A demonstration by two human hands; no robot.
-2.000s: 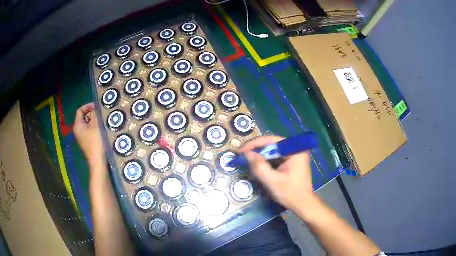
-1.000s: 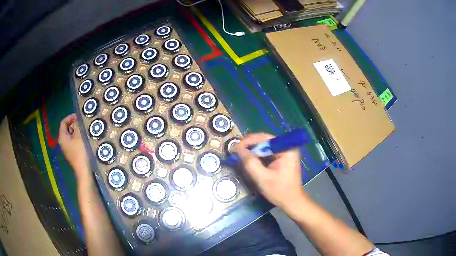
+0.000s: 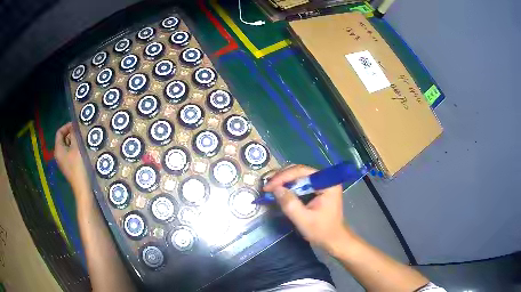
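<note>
A clear plastic tray point(image 3: 268, 149) holds rows of round parts point(image 3: 161, 130) with black rims and white rings; red shows between some. My right hand point(image 3: 311, 208) grips a blue marker pen point(image 3: 325, 178), its tip at a round part point(image 3: 244, 202) near the tray's lower right corner. Glare washes out several parts near there. My left hand point(image 3: 67, 153) is at the tray's left edge with fingers curled; whether it grips the edge cannot be told.
A stack with a brown cardboard top point(image 3: 400, 134) and white label point(image 3: 367, 71) stands at right. Another cardboard top point(image 3: 14, 228) is at far left. A white cable point(image 3: 251, 23) and cardboard pile point(image 3: 288, 4) lie behind. The green mat point(image 3: 240, 80) has coloured tape lines.
The tray and surroundings have shifted left and up in view. The pen tip has moved from a part at the tray's right edge to one nearer the front corner. My right hand still holds the pen.
</note>
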